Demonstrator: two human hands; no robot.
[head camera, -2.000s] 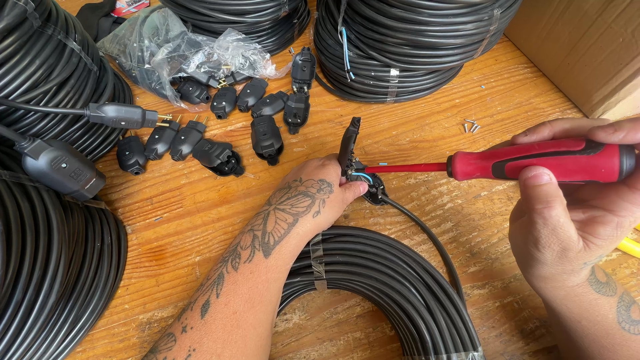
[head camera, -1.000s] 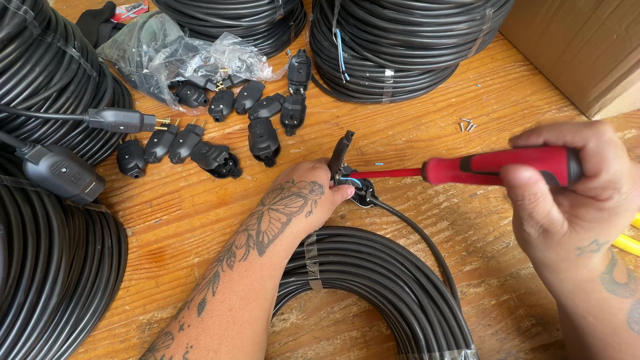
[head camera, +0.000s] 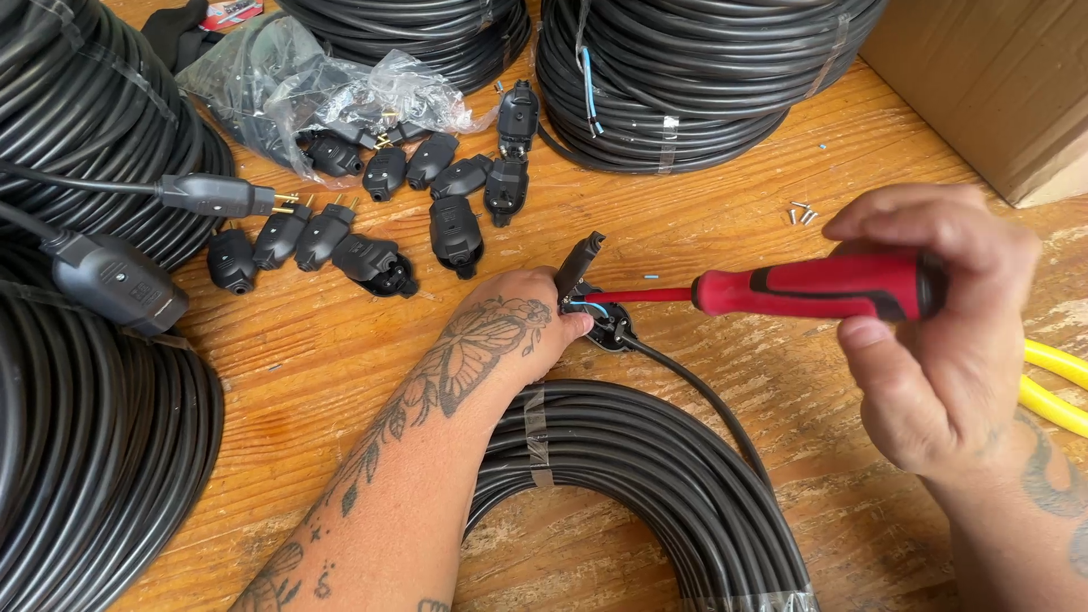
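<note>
My left hand (head camera: 531, 327) grips an opened black plug housing (head camera: 614, 333) near the middle of the wooden table. Its hinged cover (head camera: 580, 262) stands up, and a blue wire (head camera: 593, 308) shows inside. A black cable (head camera: 705, 382) runs from the housing down to a taped coil (head camera: 629, 425) in front. My right hand (head camera: 931, 340) holds the red and black handle of a screwdriver (head camera: 807, 287), thumb below and fingers above and behind. The red shaft points left into the housing; its tip is hard to see among the parts.
Several black plugs and sockets (head camera: 455, 229) lie behind and left, beside a clear plastic bag (head camera: 280, 85). Big black cable coils (head camera: 93, 425) stand at the left and at the back (head camera: 671, 76). Small screws (head camera: 801, 212), yellow handles (head camera: 1054, 387) and a cardboard box (head camera: 986, 76) are at the right.
My right hand has shifted its hold on the screwdriver handle, its fingers now looser and further back. The left hand keeps its hold on the housing.
</note>
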